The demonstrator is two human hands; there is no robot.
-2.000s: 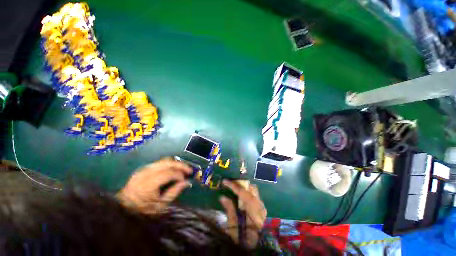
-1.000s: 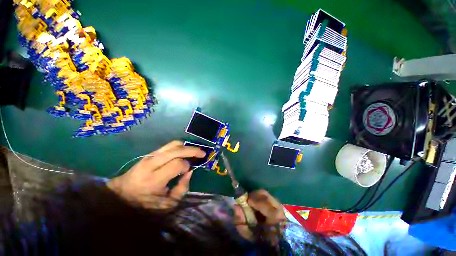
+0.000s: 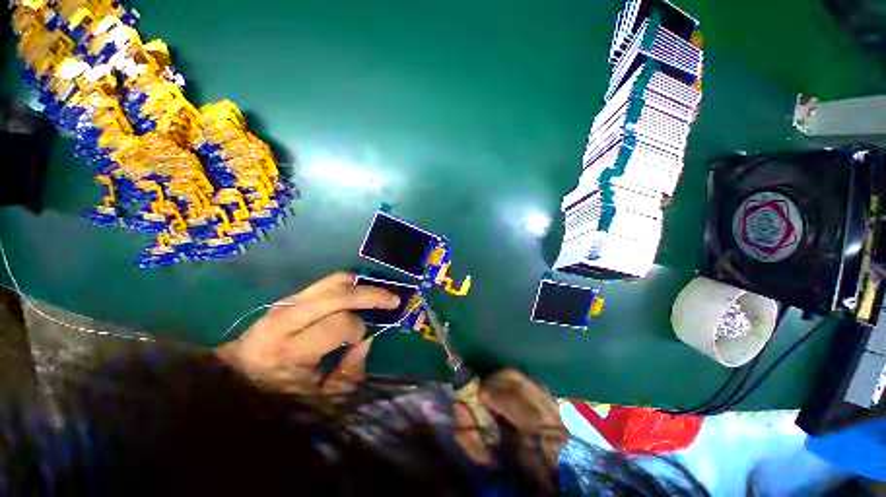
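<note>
My left hand rests its fingers on the lower black screen assembly and holds thin solder wire, whose end reaches the assembly's blue board. My right hand holds the soldering iron, with its tip at the right end of that assembly. A second screen assembly with a blue board and an orange hooked tail lies just above. A single LCD module with a short orange tail lies to the right. Hair and dark sleeves cover the bottom of the view.
A large pile of boards with orange flex cables is at the left. A leaning stack of LCD modules stands right of centre. The fume fan, white cup and black cables are at the right. A red stool shows below the bench edge.
Since the oldest frame, the solder wire and iron have come to the lower assembly, and my left fingers lie on its screen. Since one second ago the hands barely differ; the view has shifted slightly.
</note>
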